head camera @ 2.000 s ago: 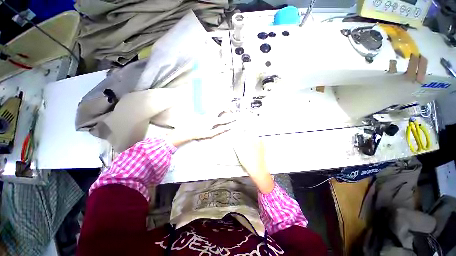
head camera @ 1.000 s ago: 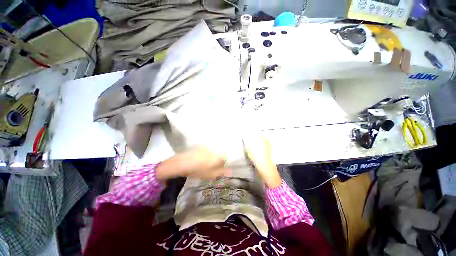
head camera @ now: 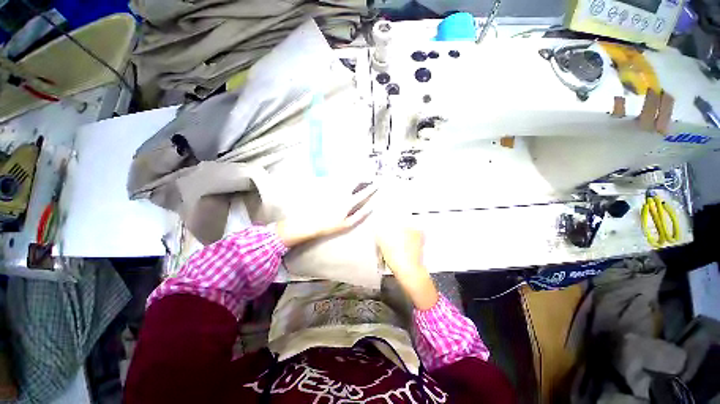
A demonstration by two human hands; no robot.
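The grey-beige garment piece [head camera: 213, 185] lies on the white table left of and below the needle area, its front edge hanging toward the lap. My left hand [head camera: 335, 221] rests flat on the cloth, fingers pointing right toward the needle area. My right hand [head camera: 401, 246] is on the cloth's right edge, close to the left fingertips; glare hides its fingers and whether it grips. The white JUKI sewing machine [head camera: 489, 87] stands above and right of the hands. Its presser foot and needle are washed out by glare.
Yellow-handled snips [head camera: 660, 219] and a small black-metal mechanism [head camera: 580, 225] are at the table's right end. The cream-yellow control panel [head camera: 624, 17] is at the top right. A folded cloth pile [head camera: 237, 35] is behind the table. Loose cloth [head camera: 624, 323] is at the lower right.
Since one second ago, my left hand has moved up from the front edge onto the cloth near the needle area. My right hand stays near the cloth's right edge. The cloth front now reaches the lap.
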